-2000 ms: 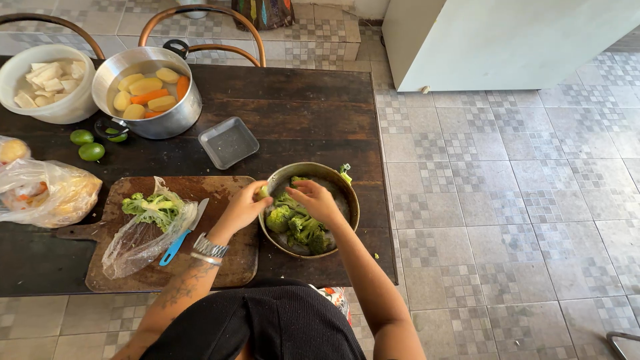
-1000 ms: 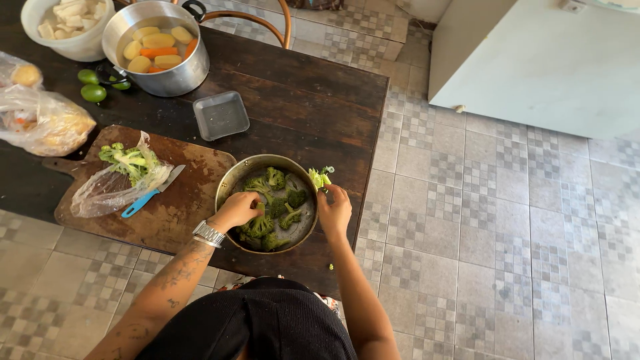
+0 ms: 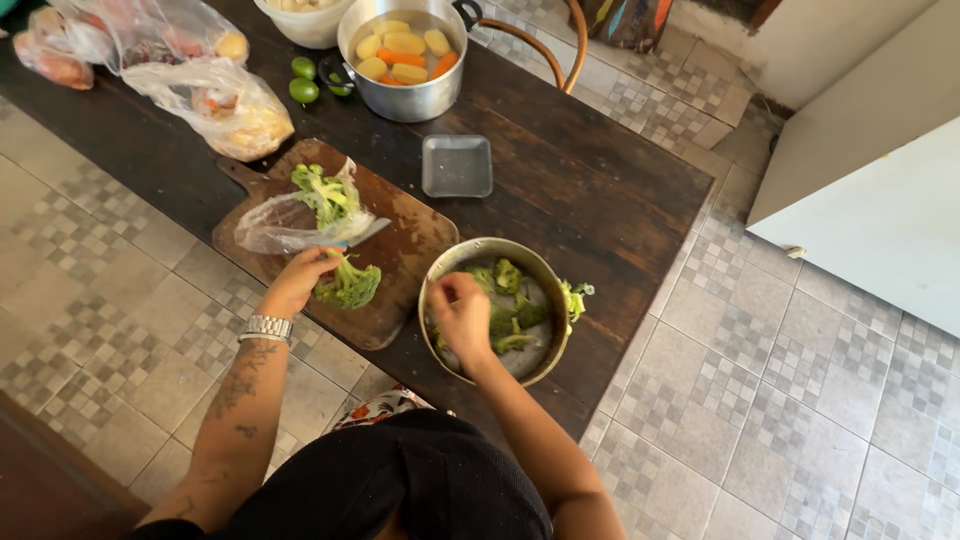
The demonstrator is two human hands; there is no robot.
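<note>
My left hand (image 3: 298, 281) grips a broccoli floret (image 3: 349, 283) by its stem over the near edge of the wooden cutting board (image 3: 409, 225). Behind that floret lies a knife (image 3: 369, 232), its blue handle mostly hidden by my fingers. More broccoli pieces (image 3: 327, 196) rest on the board, partly in a clear plastic bag (image 3: 274, 225). My right hand (image 3: 459, 311) is over the left part of a round metal pot (image 3: 561, 330), fingers curled; whether they hold anything cannot be seen. Broccoli florets (image 3: 525, 311) lie inside the pot. Leafy broccoli trimmings (image 3: 574, 300) sit by its right rim.
A metal pot (image 3: 409, 101) of potatoes and carrots in water stands farther back, beside limes (image 3: 303, 90) and a white bowl (image 3: 307, 26). A grey tray (image 3: 457, 166) lies on the dark wooden table (image 3: 585, 172). Filled plastic bags (image 3: 225, 112) are at the left.
My left hand has moved from the pot to the cutting board and now holds a floret. My right hand has moved from the trimmings at the rim to over the pot. The view has turned.
</note>
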